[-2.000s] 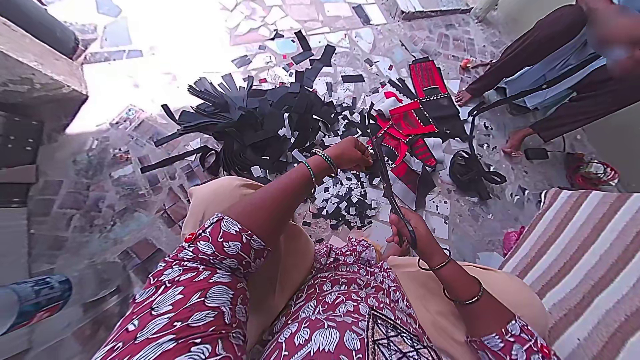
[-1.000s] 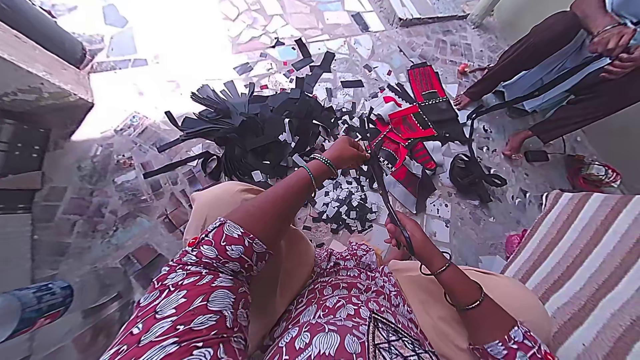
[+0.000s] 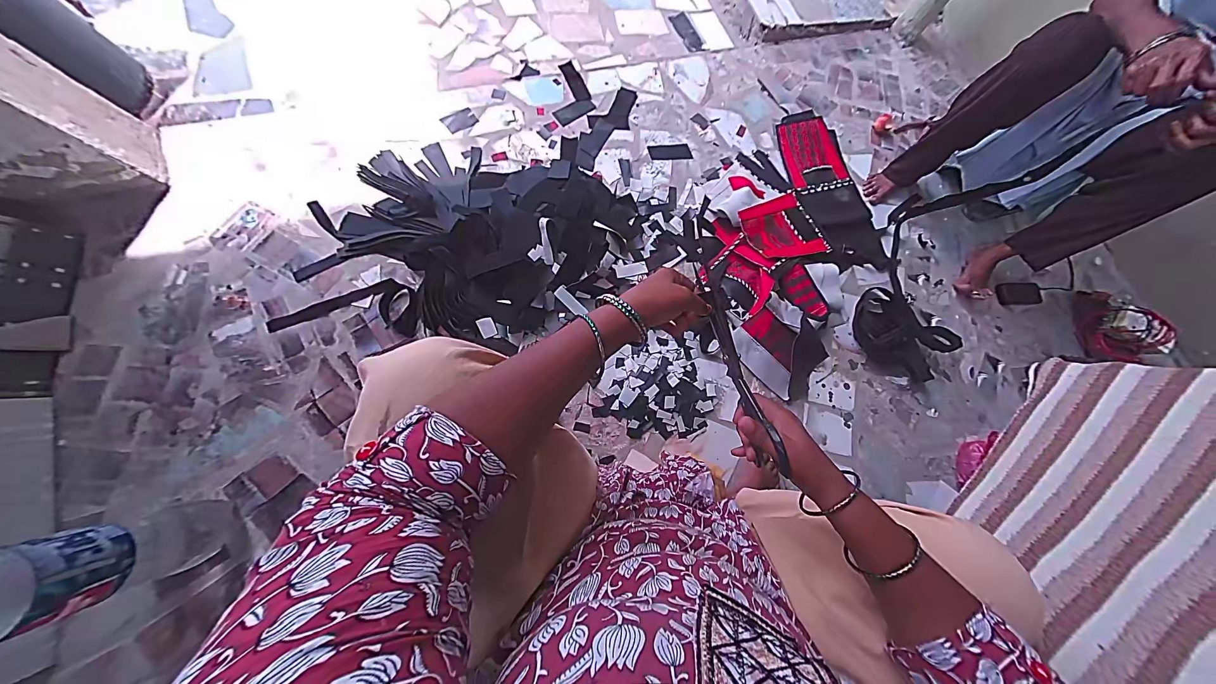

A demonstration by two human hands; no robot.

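My left hand [image 3: 671,300] is in the middle, fingertips pinched on a black strip [image 3: 704,255] whose outline is partly lost against the pile behind. My right hand [image 3: 779,442], lower and to the right, grips long dark scissors [image 3: 735,366]; their blades reach up beside my left fingertips, and whether they are apart is unclear. Beneath and between the hands lies a heap of small black and white cut squares [image 3: 655,389]. Behind my left hand spreads a large pile of black strips [image 3: 494,228]. Red and black trimmed fabric pieces [image 3: 784,228] lie just beyond the scissors.
At the right, another person's bare feet [image 3: 983,269] rest near a coil of black strap [image 3: 898,328], a black adapter [image 3: 1018,294] and a coiled red cable [image 3: 1126,328]. A striped mat [image 3: 1102,475] is lower right. A concrete block [image 3: 76,123] stands upper left.
The other person's hands, blurred at the upper right edge two seconds ago, now show lower and more clearly over the lap. My own hands have stayed in nearly the same place.
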